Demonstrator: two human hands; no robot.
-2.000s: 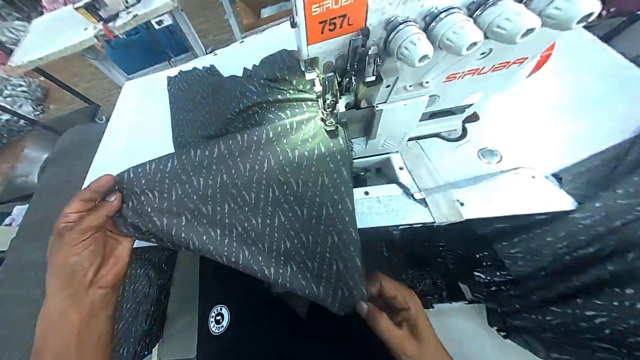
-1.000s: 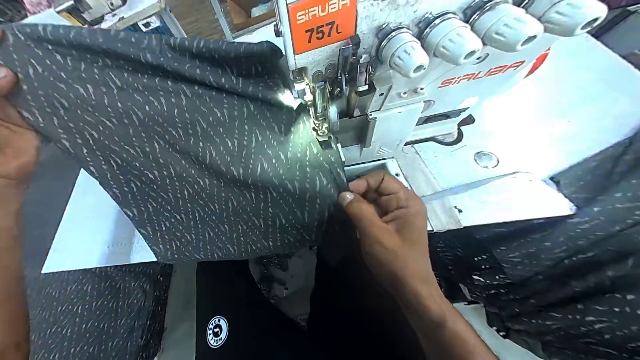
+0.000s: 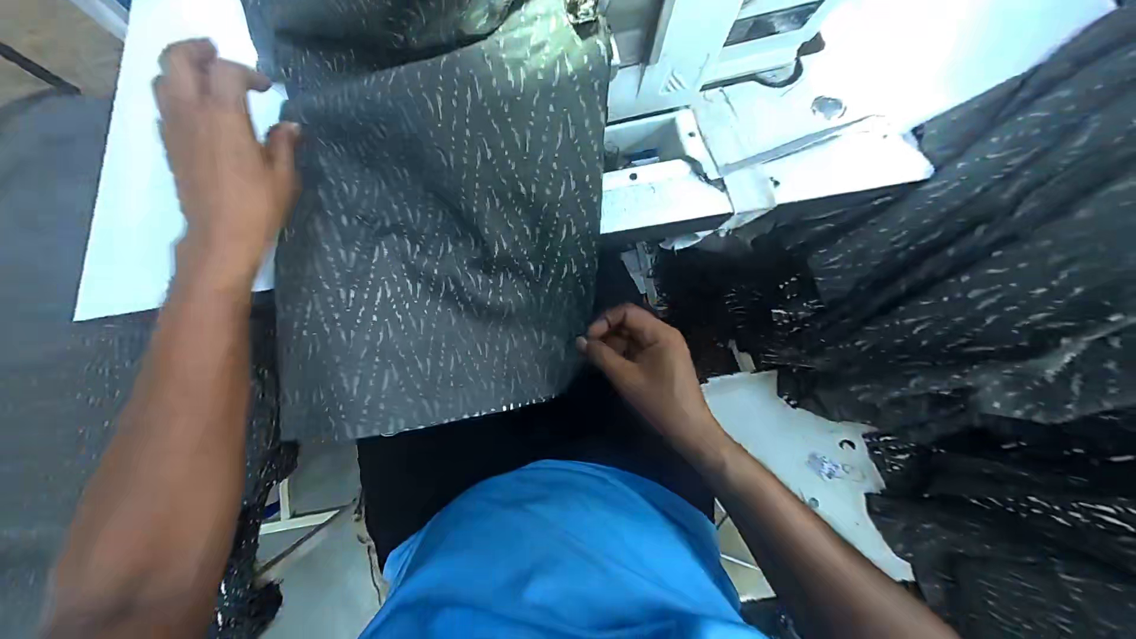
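A dark grey fabric panel with light dashes runs from the overlock machine's presser foot, lit at the top, down over the table edge toward my lap. My left hand, fingers spread, is at the fabric's upper left edge over the white table; whether it touches the cloth is unclear. Low on the right edge of the panel, my right hand pinches the cloth's edge between thumb and fingertips. More of the same cloth lies bunched above, beside the presser foot.
The white sewing table shows at left, and the machine's white bed at right. A large heap of dark patterned fabric hangs at the right. Grey cloth lies at far left. A white panel is below the machine.
The view has tilted down strongly. My left hand has let go of the fabric corner it held out to the left, and the panel now hangs down toward my lap.
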